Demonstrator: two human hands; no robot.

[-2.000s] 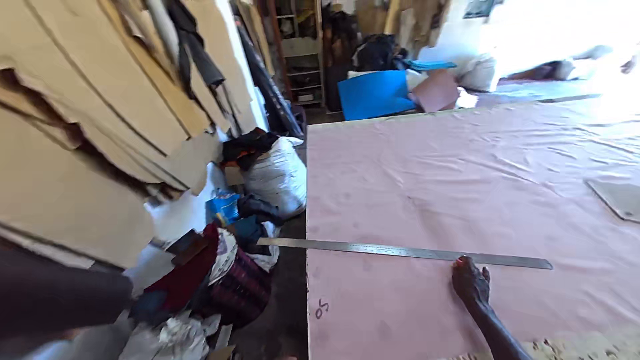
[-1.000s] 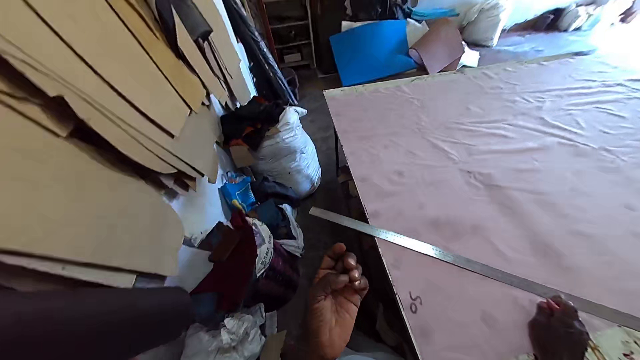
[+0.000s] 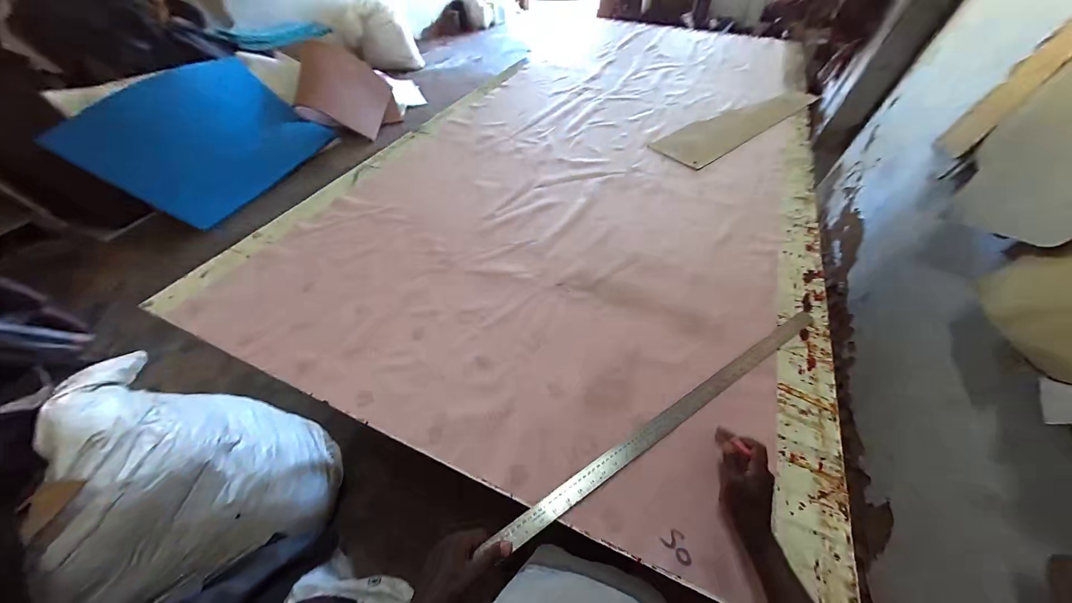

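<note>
A long steel ruler (image 3: 645, 440) lies slantwise over pink sheet material (image 3: 469, 276) spread on a table; its near end juts past the table's edge. My left hand (image 3: 465, 561) grips that near end, with the thumb on top. To the right of the ruler, my right hand (image 3: 745, 469) is over the pink material, holding a small red object, perhaps a marker, between its fingers. Handwritten marks show on the material near the right hand. A beige flat pattern piece (image 3: 729, 132) rests on the material farther back.
A stuffed white sack (image 3: 193, 461) stands at the lower left. Blue sheet (image 3: 193, 138) and brown sheet (image 3: 343, 84) lie beyond the table's left side. A peeling wall (image 3: 921, 335) runs along the right, near the table's stained yellowish border (image 3: 808, 419).
My left hand, away from the ruler a second ago, now grips its end. My right hand has come off the ruler, which now lies at a different slant. The view has swung right.
</note>
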